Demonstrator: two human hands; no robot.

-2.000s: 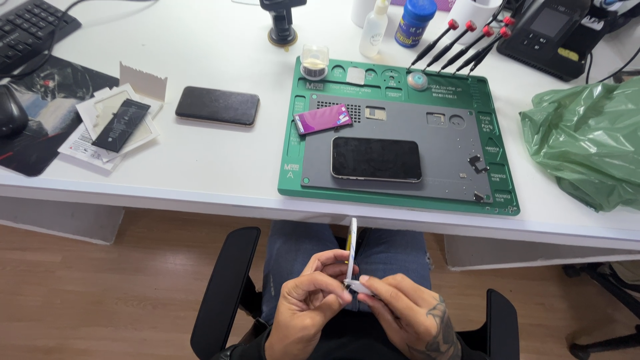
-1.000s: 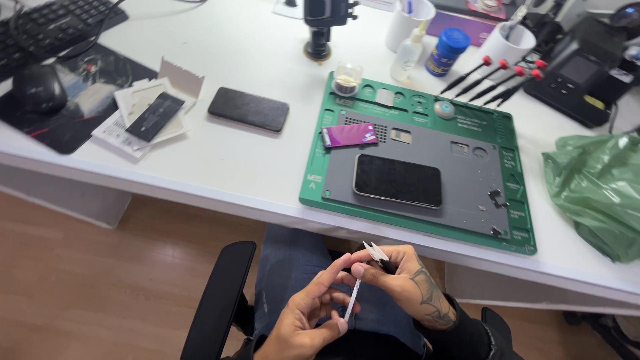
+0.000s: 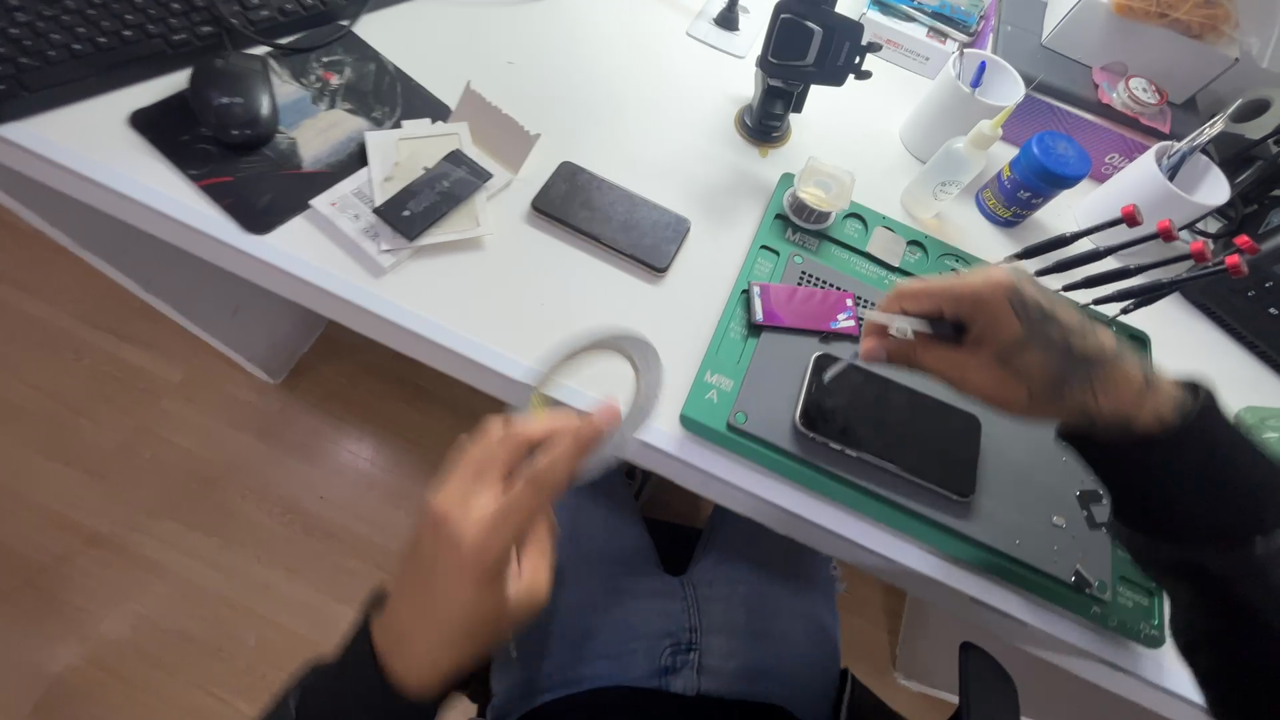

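Blurred by motion, my left hand (image 3: 490, 530) holds a thin white ring, likely a roll of tape (image 3: 648, 385), at the desk's front edge. My right hand (image 3: 1010, 350) grips tweezers (image 3: 905, 322) with dark handles and pale tips, over the green and grey repair mat (image 3: 715, 400). Below it, a smartphone (image 3: 890, 425) lies screen up on the mat. Close to the tweezer tips is a purple-faced flat part (image 3: 805, 307). A second dark smartphone (image 3: 610, 217) rests on the white desk, left of the mat.
A black phone battery (image 3: 432, 194) lies on papers at left, beside a mouse (image 3: 233, 100). Behind the mat stand a small jar (image 3: 818, 193), a dropper bottle (image 3: 950, 170), a blue tub (image 3: 1033, 178) and a black stand (image 3: 785, 75). Several red-capped screwdrivers (image 3: 1120, 262) lean at right.
My hands were together over my lap; now they are apart. The right hand with the tweezers has moved up over the mat, and the left holds the ring near the desk edge. The view has shifted.
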